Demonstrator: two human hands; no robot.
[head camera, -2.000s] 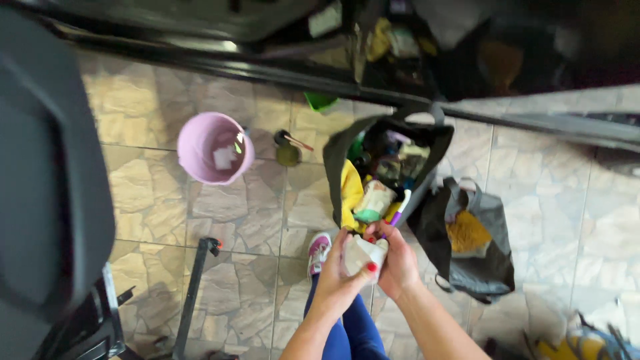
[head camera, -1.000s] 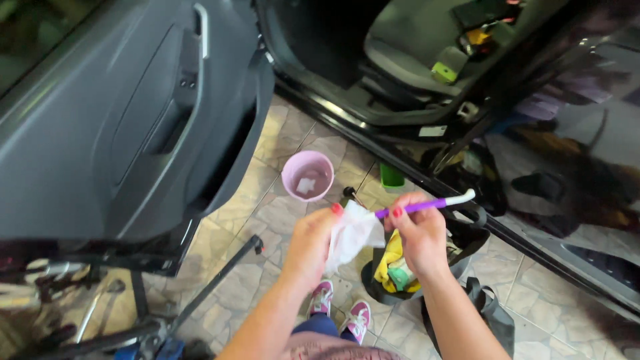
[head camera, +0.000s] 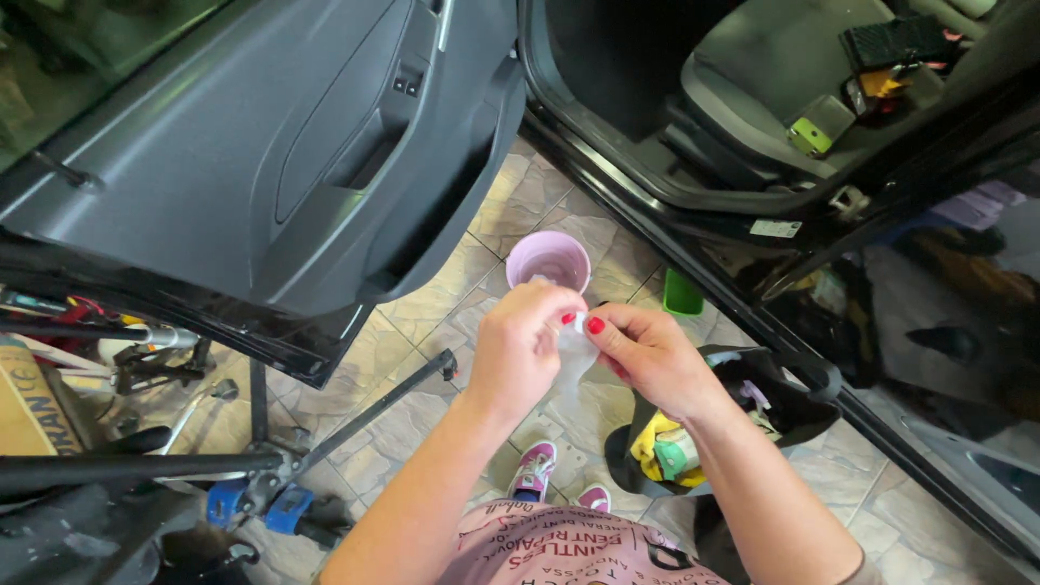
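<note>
Both hands meet in the middle of the head view. My left hand (head camera: 528, 341) pinches a thin white wipe or cloth (head camera: 575, 361), which hangs down between the hands. Thumb and fingers of my right hand (head camera: 650, 349) are closed on the upper edge of the same cloth, at a small white tip. Whether the purple tool is still in the right hand cannot be seen. Just beyond the fingers stands a pink bucket (head camera: 548, 258) on the tiled floor. Below the right forearm is a dark open bag (head camera: 792, 406) with a yellow cloth (head camera: 647, 443) inside.
An open car door (head camera: 341, 162) spans the upper left. A car seat (head camera: 756, 89) with several items lies beyond the black door sill (head camera: 650, 219). By the sill sits a green container (head camera: 682, 294). A black metal stand (head camera: 374, 414) reaches across the lower left floor.
The purple tool with a white hooked tip, in the right hand a second ago, no longer shows. Both hands have come together on the white cloth. The view has swung up toward the car since the first frame.
</note>
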